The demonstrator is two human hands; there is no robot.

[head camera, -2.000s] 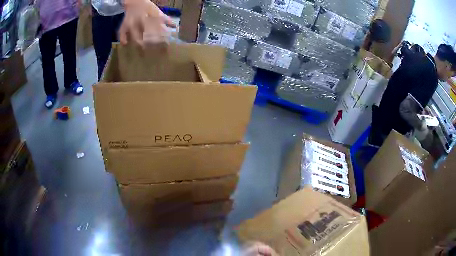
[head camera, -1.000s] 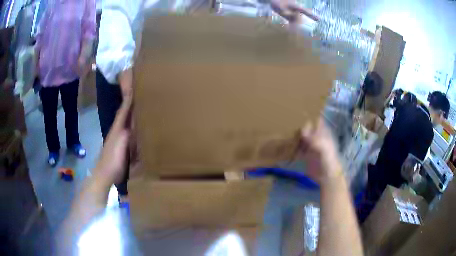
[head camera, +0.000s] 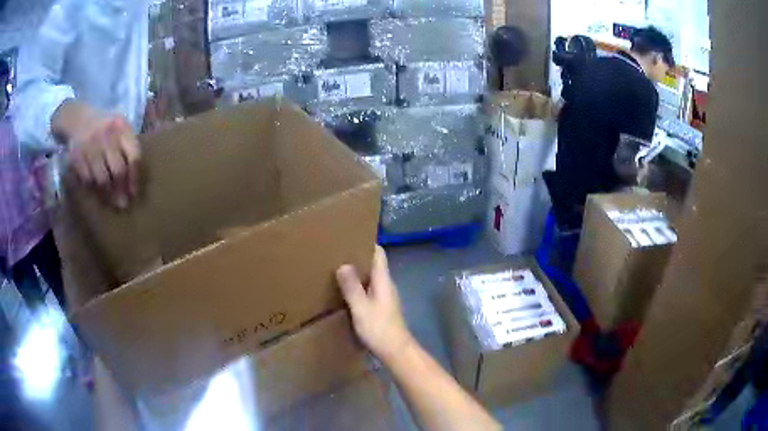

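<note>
An open brown shipping carton [head camera: 210,286] is tilted in front of me, its opening facing up and its inside visible. Faint upside-down print shows near the bottom of its near side. My right hand [head camera: 370,303] grips its right corner, thumb on the near side and fingers around the edge. My left hand does not show; only a blurred sliver of forearm appears at the lower left beside the carton. Another person's hand [head camera: 105,160] reaches over the carton's far left rim. Another brown carton [head camera: 312,370] shows below it.
A filled carton [head camera: 505,311] with white retail boxes stands on the floor at right. Another carton [head camera: 627,252] stands behind it near red and blue stools. A wrapped pallet load [head camera: 354,101] and a tall white carton [head camera: 518,168] are behind. A person in black [head camera: 602,126] bends at right.
The view has turned right. The carton, held up between both my hands a second ago, is now lower left with its opening up. My left hand has gone from sight; another person's hand is at the rim.
</note>
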